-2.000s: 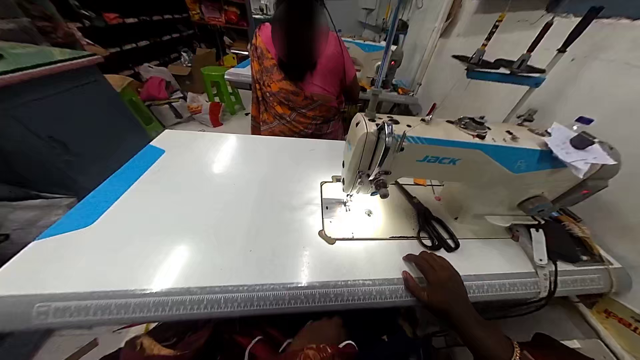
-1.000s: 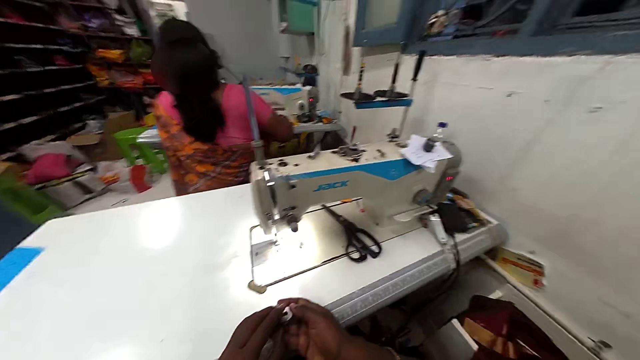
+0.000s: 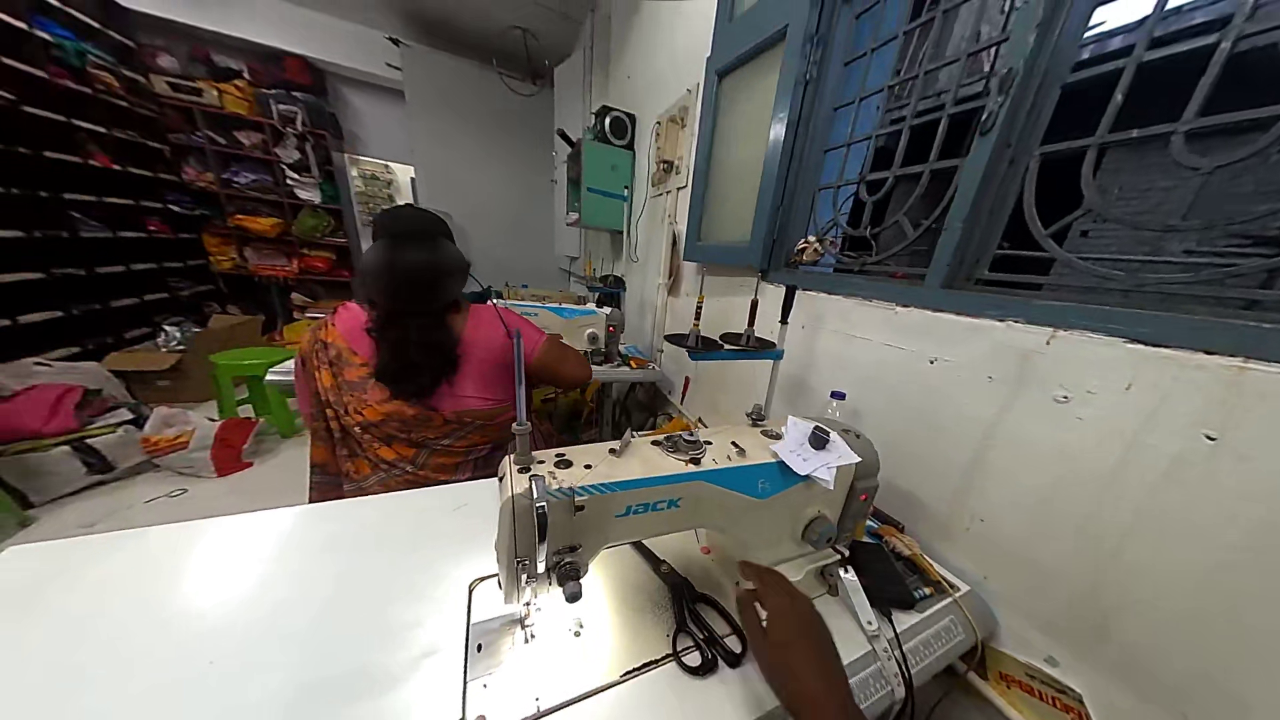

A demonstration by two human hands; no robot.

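A white Jack sewing machine stands on the white tabletop, its lamp lighting the needle area. Black-handled scissors lie under its arm, blades pointing up and left. My right hand is raised just right of the scissor handles, fingers curled, with a small white thing partly showing at the fingers; what it is cannot be told. Papers with a small dark object on them rest on top of the machine. My left hand is out of view.
A person sits with their back to me at another sewing machine. A thread stand rises behind my machine, beside the wall and barred window. A black pouch and tools lie at the right end. A green stool stands back left.
A second ago both my hands were together at the table's front edge around a small white thing. Now my right hand is beside the scissors and my left has left the view. The view has tilted up.
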